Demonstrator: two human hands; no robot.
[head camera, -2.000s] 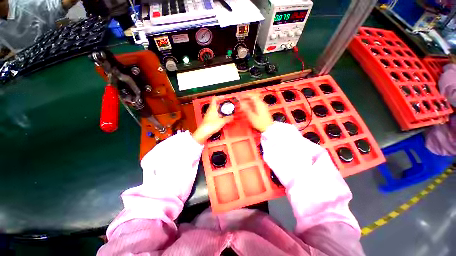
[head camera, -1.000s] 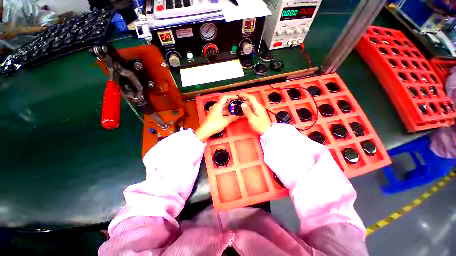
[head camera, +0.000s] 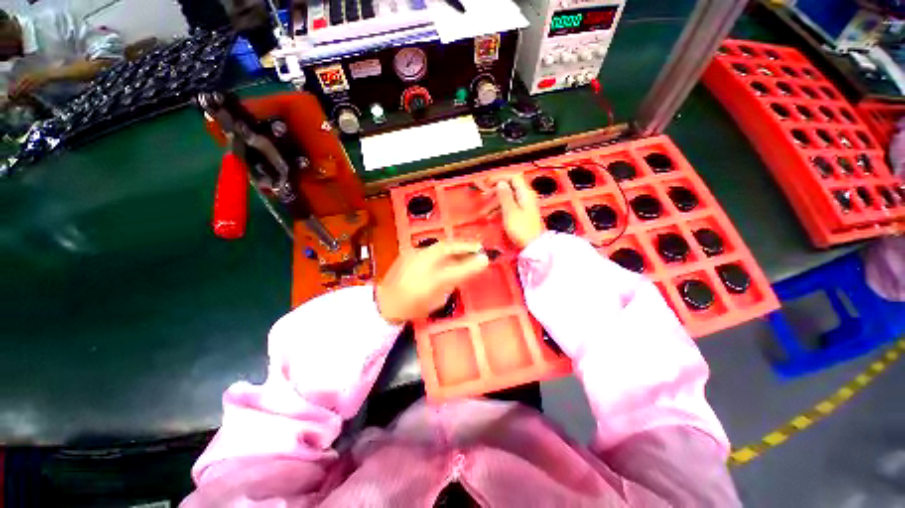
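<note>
The red-orange tray (head camera: 455, 355) lies in front of me, with black round units (head camera: 698, 294) in many of its square pockets. My left hand (head camera: 427, 280) is over the tray's left part, palm down. A small dark piece with a pale glint (head camera: 490, 255) shows at its fingertips; whether the hand grips it is unclear. My right hand (head camera: 518, 211) is above and right of it, over the upper pockets, fingers blurred; I cannot tell if it holds anything. A thin dark lead (head camera: 626, 206) curves across the tray.
A toggle clamp (head camera: 260, 159) with a red handle (head camera: 230, 195) stands on an orange-brown fixture (head camera: 310, 129) at left. Behind are a control box (head camera: 377, 87), a power supply (head camera: 569, 45), a paper slip (head camera: 421, 143) and loose round parts (head camera: 514, 129). Stacked trays (head camera: 829, 233) and another person's sleeve are at right.
My hands were together around a round unit with a lit face; now they are apart. The left moved down and slightly right, and the right stays near the upper pockets. The lit face no longer shows.
</note>
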